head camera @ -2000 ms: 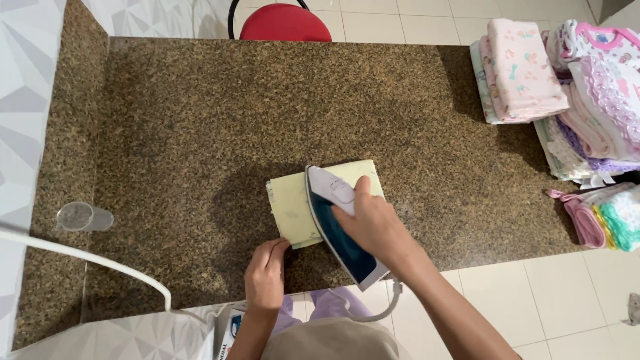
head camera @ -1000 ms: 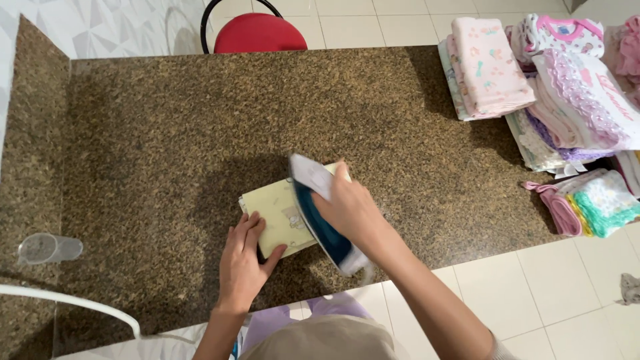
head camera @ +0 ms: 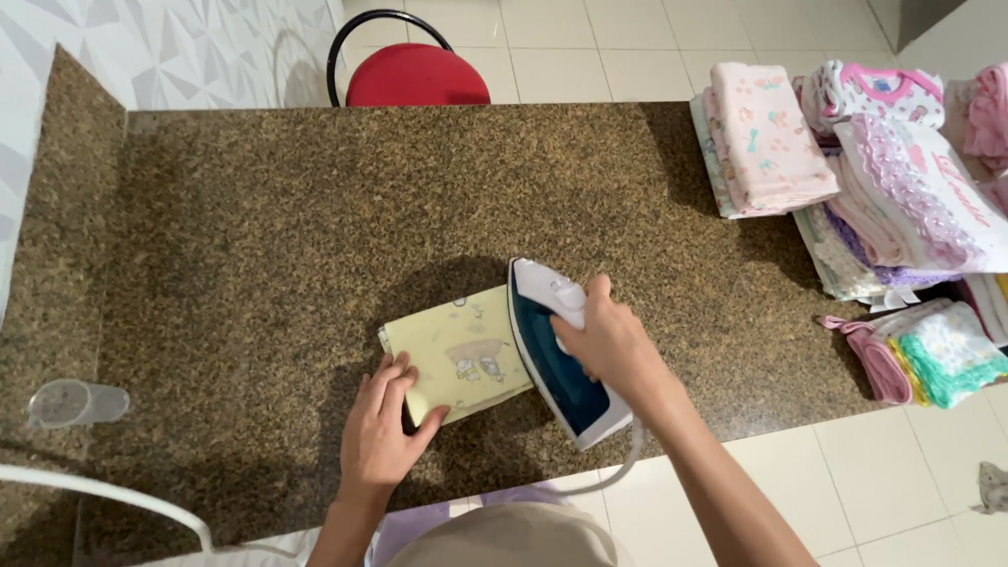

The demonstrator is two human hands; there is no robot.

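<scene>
A folded pale yellow cloth with printed figures point(head camera: 449, 339) lies on the speckled granite counter point(head camera: 378, 213). My right hand point(head camera: 610, 339) grips the white handle of a blue and white clothes iron point(head camera: 555, 362), whose soleplate rests over the cloth's right end. My left hand point(head camera: 386, 421) lies at the cloth's lower left corner, fingers and thumb spread, fingertips touching its edge. Part of the cloth's right end is hidden under the iron. The iron's pale cord point(head camera: 622, 472) hangs past the front edge of the counter.
Folded pink printed cloths point(head camera: 772, 142) and a pile of white and lilac textiles point(head camera: 906, 197) stand on the right, with small edged cloths point(head camera: 921, 354) nearer the front. A clear plastic cup point(head camera: 75, 403) lies at the left, above a white hose or cable point(head camera: 118, 492). A red-seated chair point(head camera: 417, 76) stands behind.
The iron has moved toward the right end of the cloth, uncovering more of its print. My left hand has stayed at the cloth's left side since one second ago.
</scene>
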